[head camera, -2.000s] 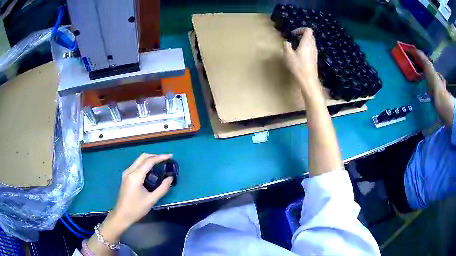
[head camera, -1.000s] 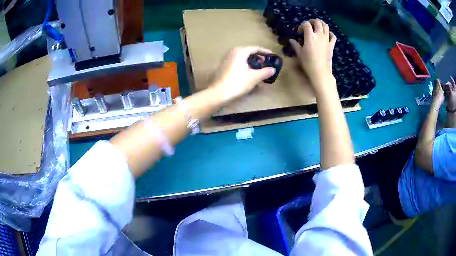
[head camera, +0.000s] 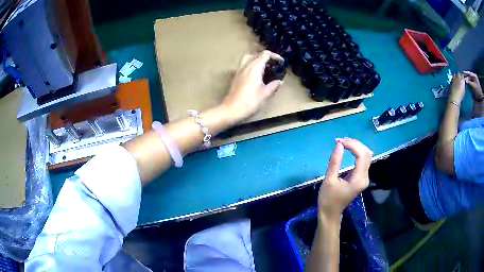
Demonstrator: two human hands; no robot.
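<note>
My left hand [head camera: 252, 87] is closed around a black cylindrical part [head camera: 274, 70] over the tan cardboard sheet [head camera: 204, 58]; whether it holds more than one is hidden. Dense rows of black parts [head camera: 323, 58] stand on the right of the cardboard. My right hand [head camera: 345, 183] is raised over the bench's front edge, thumb and index fingertips together. No black part shows in it; whether something tiny is pinched is unclear. The four-post press fixture [head camera: 95, 133] at the left has bare posts.
The press block [head camera: 40, 50] stands above its fixture, with a plastic-lined box [head camera: 37, 164] at far left. A strip [head camera: 395, 122] holds several black parts. A red tray [head camera: 423, 51] is near a neighbouring worker [head camera: 456, 164]. A blue lined bin [head camera: 297, 239] is below the bench. Pale pieces [head camera: 227, 150] lie on it.
My right hand has left the black rows and come back towards the bench's front edge. My left hand stays over the cardboard with its black part. The view has shifted right.
</note>
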